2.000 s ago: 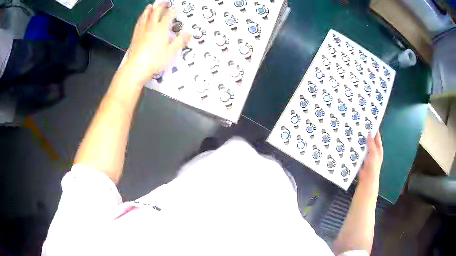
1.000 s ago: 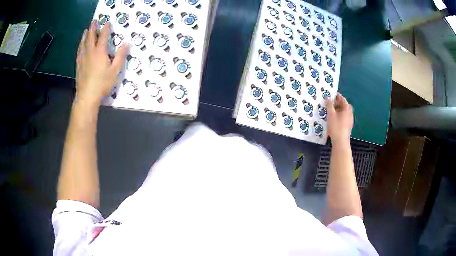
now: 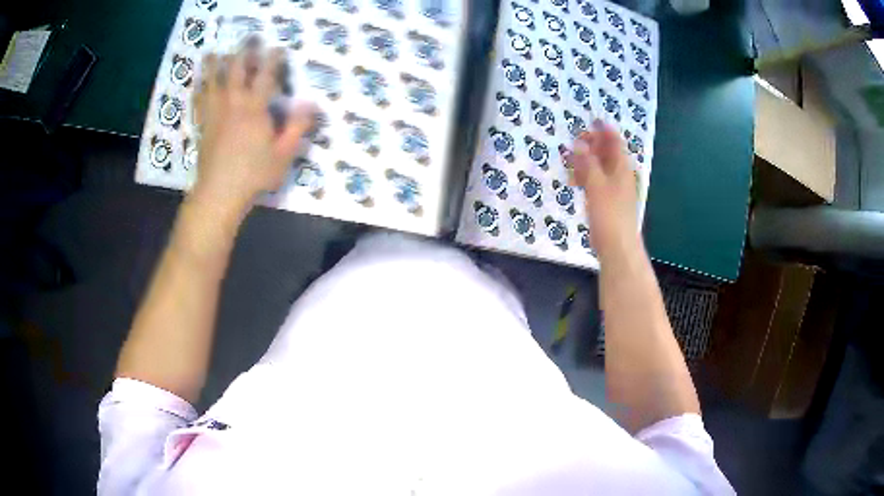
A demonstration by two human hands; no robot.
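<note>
A white foam tray (image 3: 334,87) with rows of small round metal parts lies on the green bench, left of centre, a little blurred. A strip of another tray (image 3: 160,179) with parts shows along its left side. A second foam tray (image 3: 538,131) full of round parts lies to the right, close beside the first. My left hand (image 3: 242,126) is spread over the left part of the left tray; contact is unclear. My right hand (image 3: 601,170) is over the right side of the right tray with fingers partly curled, holding nothing visible.
The green bench (image 3: 703,165) runs along the right and back. A pale label (image 3: 24,58) and a dark flat item (image 3: 73,85) lie at the far left. Brown cardboard (image 3: 795,145) stands at the right. A white roll (image 3: 689,5) is at the top edge.
The top left tray has shifted right towards the right tray, uncovering parts at its left. My left hand has moved right. My right hand has left the right tray's edge and moved inward over it.
</note>
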